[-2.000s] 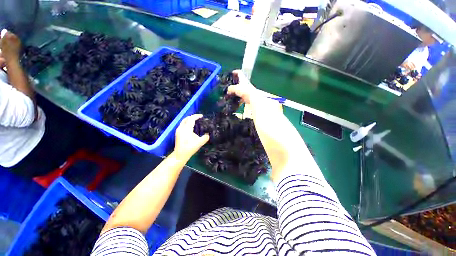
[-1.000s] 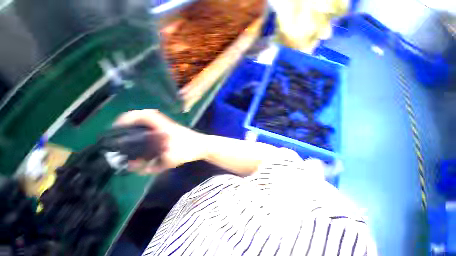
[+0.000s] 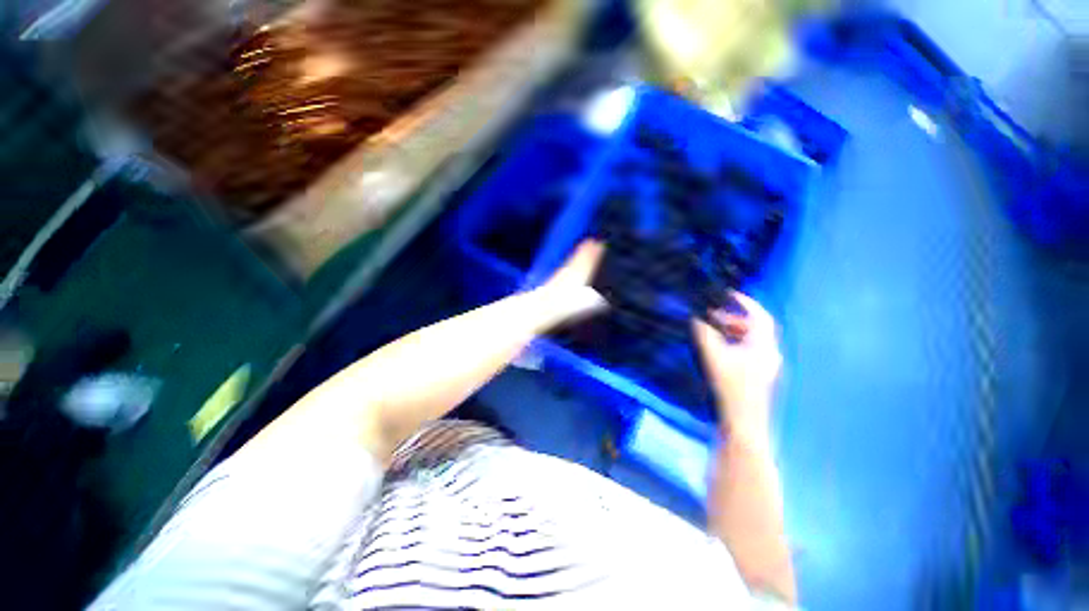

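The picture is blurred. A blue crate (image 3: 798, 245) of black spiky pieces (image 3: 669, 227) stands below the bench on my right. My left hand (image 3: 576, 287) is at the crate's left side, its fingers against the dark pieces. My right hand (image 3: 740, 340) is at the crate's right side, fingers curled by the pieces. A dark clump lies between the hands. Blur and dark pieces hide the fingertips, so I cannot tell whether either hand grips anything.
The carton (image 3: 370, 179) of orange-brown parts is at upper left. The green bench (image 3: 179, 281) bears dark pieces, a white wad (image 3: 110, 397) and a yellow strip (image 3: 219, 403) at left. Another blue crate (image 3: 490, 257) adjoins the near crate. Blue floor lies at right.
My view has swung right from the bench to the crate on the floor side. One hand was near the bench a second ago; now both hands are at the crate.
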